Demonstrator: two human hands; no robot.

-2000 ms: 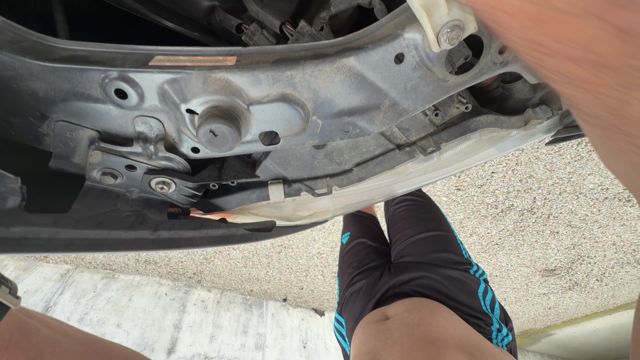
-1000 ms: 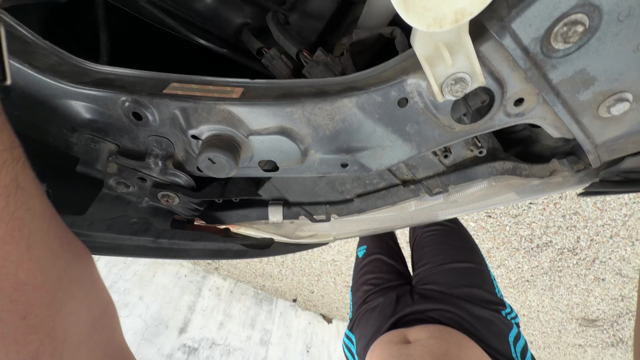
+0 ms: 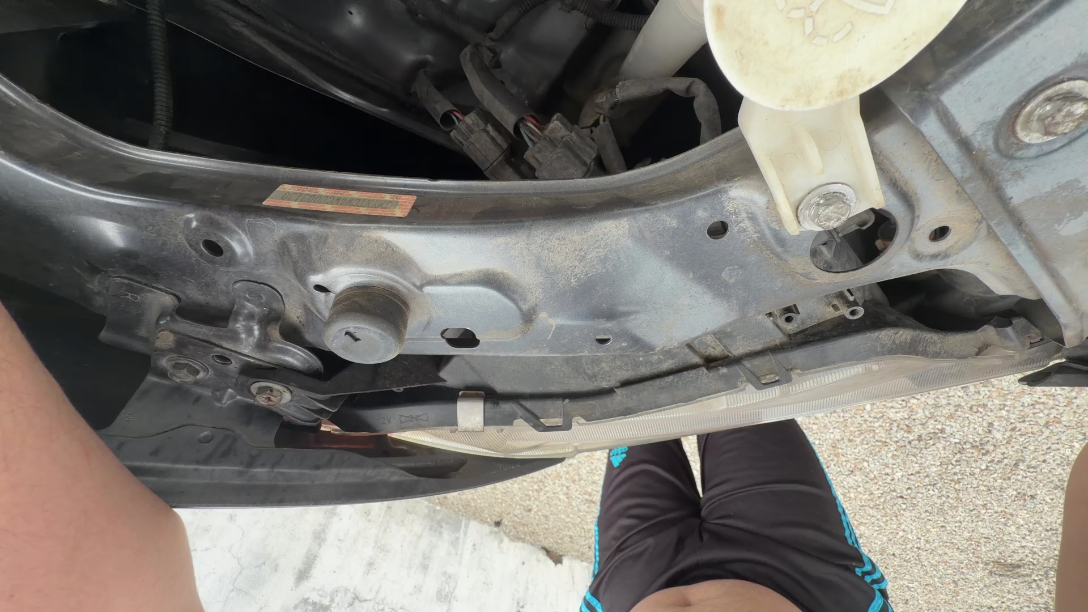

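Observation:
Neither of my hands shows. My left arm runs up the left edge beside the car's front end, with its hand out of the frame; only a sliver of my other arm shows at the lower right edge. Before me lies the metal front panel of the engine bay (image 3: pixel 629 272), with a round rubber bump stop (image 3: pixel 367 323) on it. A white plastic washer reservoir filler (image 3: pixel 829 51) is bolted down at the upper right. A headlight (image 3: pixel 680 422) runs along the panel's outer edge, and a metal bracket with bolts (image 3: pixel 229 374) sits at the left.
Wiring connectors (image 3: pixel 561 149) and a corrugated conduit (image 3: pixel 159 76) are in the dark engine bay opening. A bumper edge (image 3: pixel 357 484) curves below the headlight. Pebbled ground (image 3: pixel 952 450) and a pale concrete strip (image 3: pixel 340 561) lie beneath, near my legs in dark shorts (image 3: pixel 739 510).
An arm that covered the upper right two seconds ago has left that area. My left arm has come up along the left side. The view has moved closer to the panel.

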